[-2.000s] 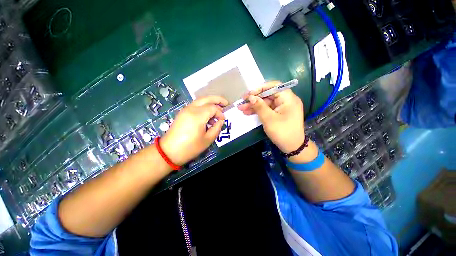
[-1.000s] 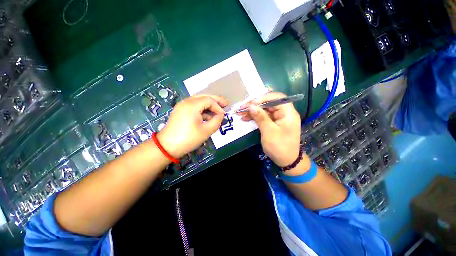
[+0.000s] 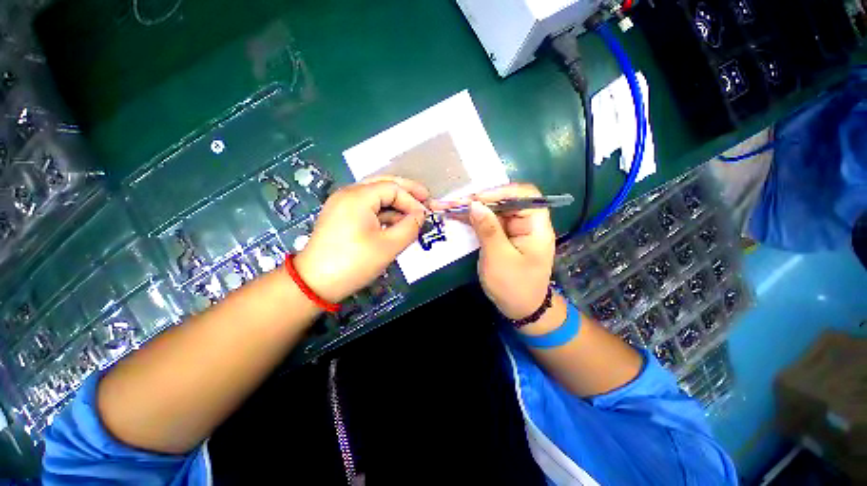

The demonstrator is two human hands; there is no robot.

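Note:
My left hand (image 3: 366, 233) pinches a small dark electronic module (image 3: 433, 233) between thumb and fingertips, over the near part of a white backing sheet (image 3: 480, 142). My right hand (image 3: 518, 252) holds silver tweezers (image 3: 532, 202) nearly level, their tips pointing left and touching or almost touching my left fingertips. The fingers hide the tips and part of the module. A grey-brown adhesive sheet (image 3: 437, 163) lies on the white sheet behind my hands.
Clear blister trays (image 3: 228, 214) with silvery parts lie left. More filled clear trays (image 3: 665, 266) are lower right, black trays (image 3: 732, 57) far right. A white control box (image 3: 523, 28) with black cable (image 3: 587, 123) and blue tube (image 3: 639, 123) stands behind. A blue sleeve (image 3: 818, 171) shows right.
My right hand has moved slightly left and nearer to me, and the tweezers lie more level. My left hand has stayed nearly in place, and the dark module shows below its fingertips.

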